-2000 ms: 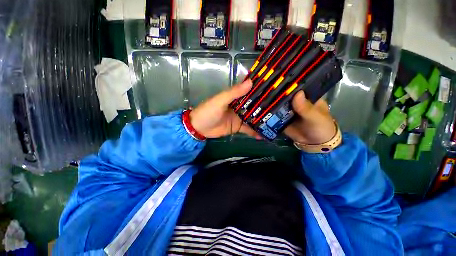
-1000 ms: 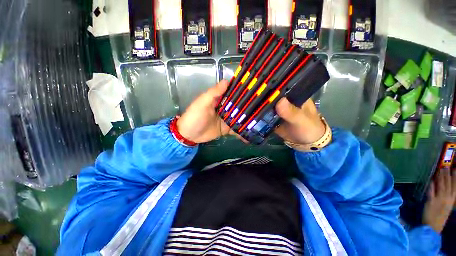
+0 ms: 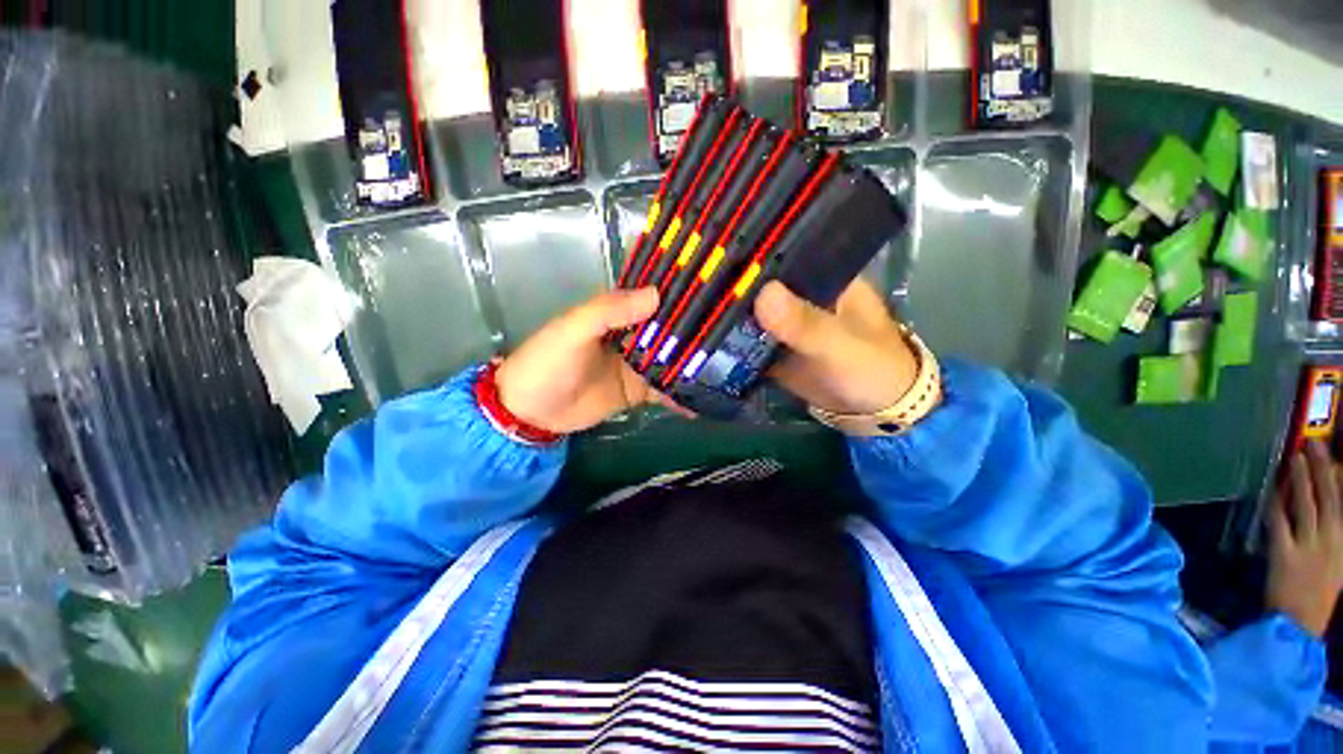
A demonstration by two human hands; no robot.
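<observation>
A fanned stack of several unfinished handsets (image 3: 737, 243) is held tilted over the near part of the clear blister tray (image 3: 567, 199). Their red side edges with yellow-orange marks face up, and the rightmost shows its black back and blue open battery bay. My left hand (image 3: 582, 361) grips the stack at its lower left. My right hand (image 3: 847, 346) holds its right side, thumb on the rightmost handset. The fingers beneath are hidden. In the tray's far row several handsets (image 3: 538, 125) lie with open bays showing; the stack slightly overlaps one.
A tall pile of stacked blister trays (image 3: 133, 324) stands at left, beside a crumpled white tissue (image 3: 295, 336). Green pieces (image 3: 1178, 273) lie scattered at right. At the right edge, another person's hand (image 3: 1305, 530) is by a side tray phone (image 3: 1318, 405).
The view has shifted, so the tray and green pieces sit further left. The stack is still in both hands, turned a little more upright. The other person's hand has appeared at right.
</observation>
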